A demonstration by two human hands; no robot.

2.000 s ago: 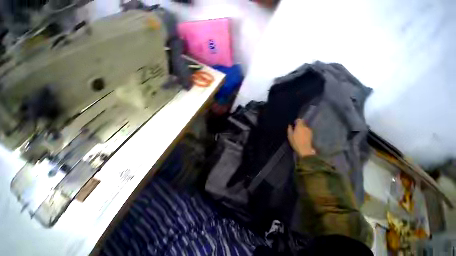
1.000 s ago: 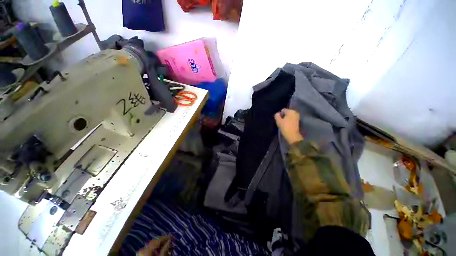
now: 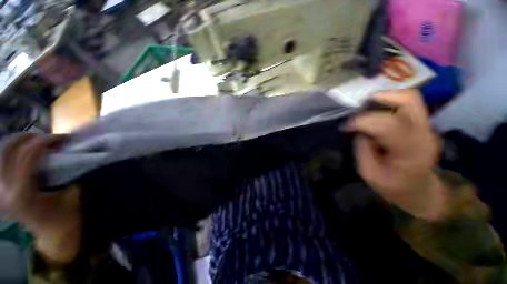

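A garment piece (image 3: 222, 125), with a grey strip along the top and black cloth below, is stretched between my two hands in front of the sewing machine (image 3: 289, 39). My left hand (image 3: 41, 183) grips its left end at the left edge of the picture and is blurred. My right hand (image 3: 397, 144) pinches its right end between thumb and fingers. The cloth hangs above my lap, over the striped apron (image 3: 272, 222), and covers the front of the white table (image 3: 167, 83). The frame is blurred.
The machine lamp (image 3: 174, 77) stands left of the needle area. A green crate (image 3: 150, 61) is behind the table at the left. Orange-handled scissors (image 3: 398, 69) lie at the table's right end, near a pink folder (image 3: 425, 30) and blue cloth (image 3: 445, 83). Something blue (image 3: 178, 255) shows below the cloth.
My view has swung left from the grey and black heap back to the machine. My right hand has left the heap. Both hands now hold a piece stretched out.
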